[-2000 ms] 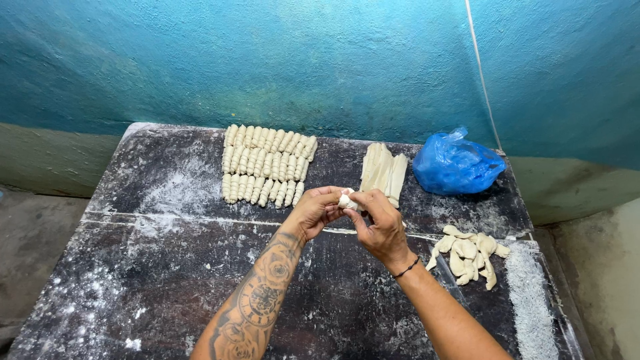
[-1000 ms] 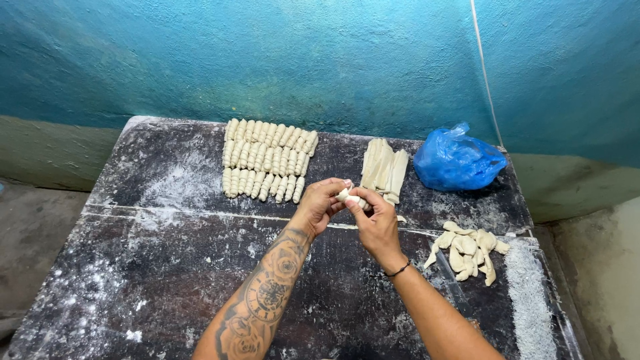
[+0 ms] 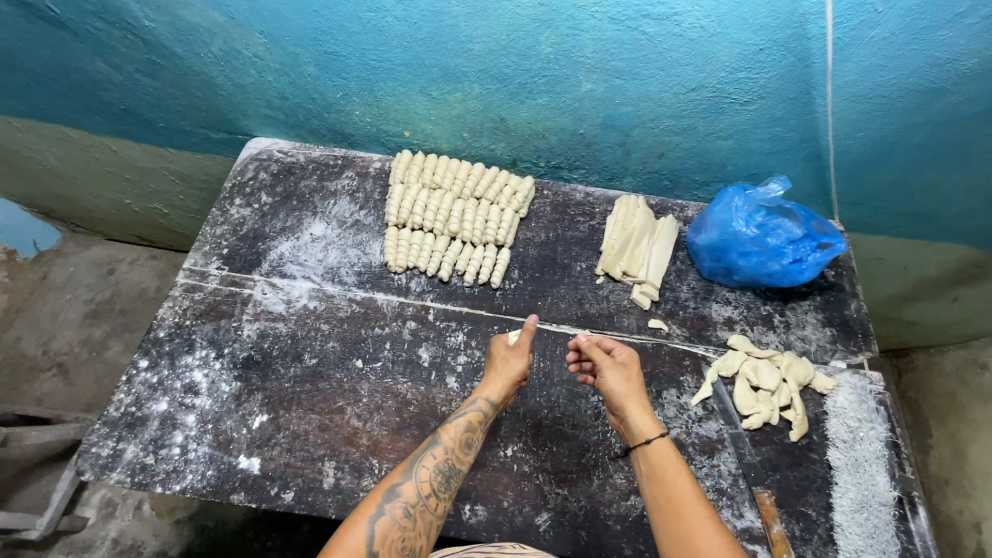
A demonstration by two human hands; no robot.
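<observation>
My left hand, on the tattooed arm, is closed around a piece of pale dough, mostly hidden by the fingers. A short gap to the right, my right hand has its thumb and forefinger pinched together, with a small pale bit at their tips; whether it is dough is unclear. Spiral-wrapped dough rolls lie in three rows beyond my left hand. Flat dough strips are stacked beyond my right hand, with a small dough scrap nearer. Irregular dough pieces lie heaped to the right.
A blue plastic bag sits at the table's back right. A long knife with a wooden handle lies beside the dough heap. A whitish fibrous strip covers the right edge. The dark table is dusted with flour; a blue wall stands behind.
My hands, together on a piece of dough in the earlier frames, are now apart, the right one farther right. The rolls, bag and heap have stayed put.
</observation>
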